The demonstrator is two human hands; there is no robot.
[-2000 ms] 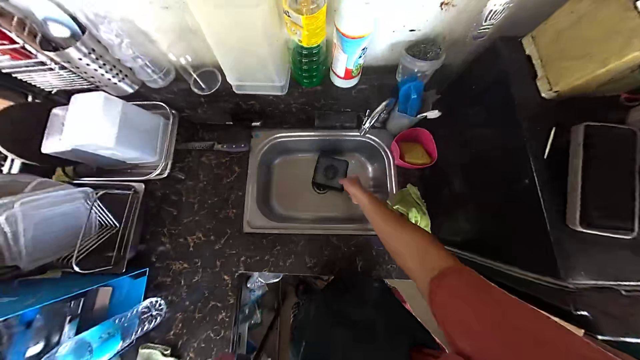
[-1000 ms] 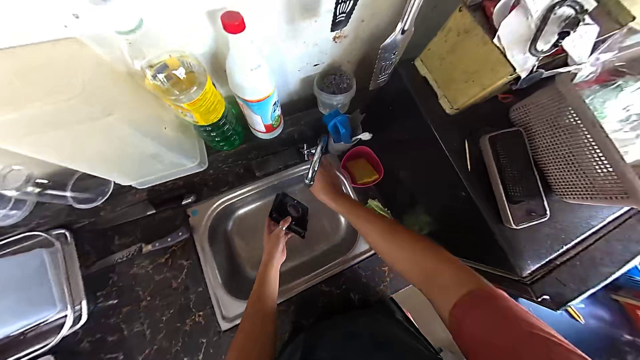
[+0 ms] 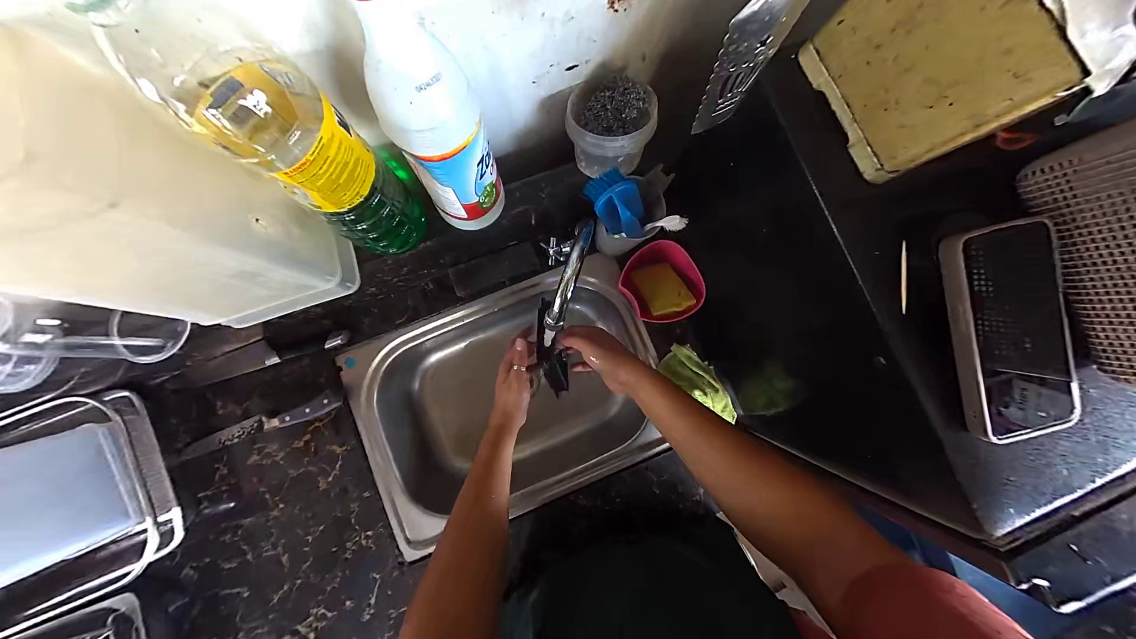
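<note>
Over the stainless steel sink (image 3: 444, 399), a small black object (image 3: 555, 366) is tilted on edge between my hands, right under the spout of the chrome faucet (image 3: 568, 280). My left hand (image 3: 515, 377) grips its left side, with a ring on one finger. My right hand (image 3: 599, 355) is at its right side, fingers bent around the upper part. The exact kind of object cannot be told. Whether water is running is hard to see.
A pink bowl with a yellow sponge (image 3: 661, 288), a green cloth (image 3: 699, 382) and a cup holding a blue brush (image 3: 619, 204) stand right of the sink. Bottles (image 3: 453, 133) are behind it. Knives (image 3: 266, 422) lie to the left, near a dish rack (image 3: 164, 497).
My right hand has moved from the faucet to the black object. The object, earlier in my left hand alone, is now on edge under the spout. Two seconds ago it was low in the sink.
</note>
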